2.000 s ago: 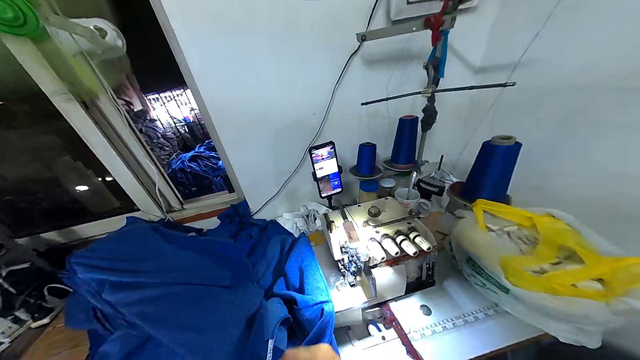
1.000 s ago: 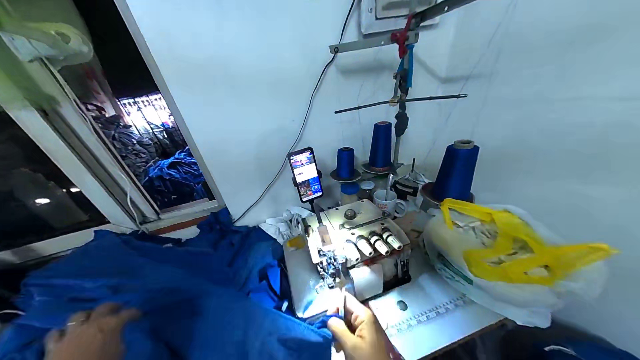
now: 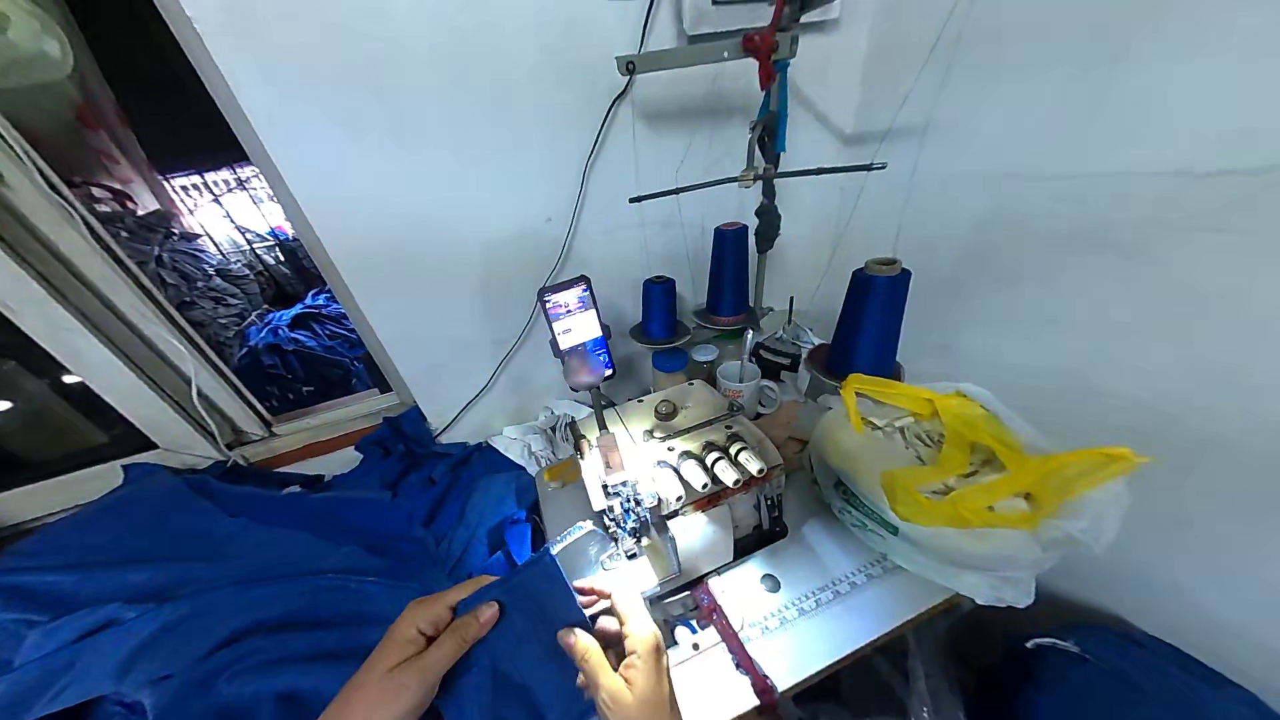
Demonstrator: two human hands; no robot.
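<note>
Both hands hold a blue fabric piece (image 3: 522, 635) just in front of a lit overlock sewing machine (image 3: 690, 470). My left hand (image 3: 425, 645) pinches its left edge, thumb on top. On the right edge is my right hand (image 3: 625, 650), with fingers close to the needle and presser foot area (image 3: 628, 530). The fabric's upper corner lies near the machine's plate. A large heap of blue cloth (image 3: 220, 590) spreads to the left of my hands. Blue thread cones (image 3: 868, 320) stand behind the machine.
A phone (image 3: 578, 330) is mounted behind the machine. A plastic bag with a yellow bag (image 3: 960, 480) sits at the table's right, beside a mug (image 3: 742, 385). A thread stand (image 3: 765, 180) rises behind. A measuring scale (image 3: 820, 600) marks the tabletop near its front edge.
My left hand has moved right from the cloth heap to the fabric piece in front of the machine. My right hand remains by the machine, now on that piece's right edge.
</note>
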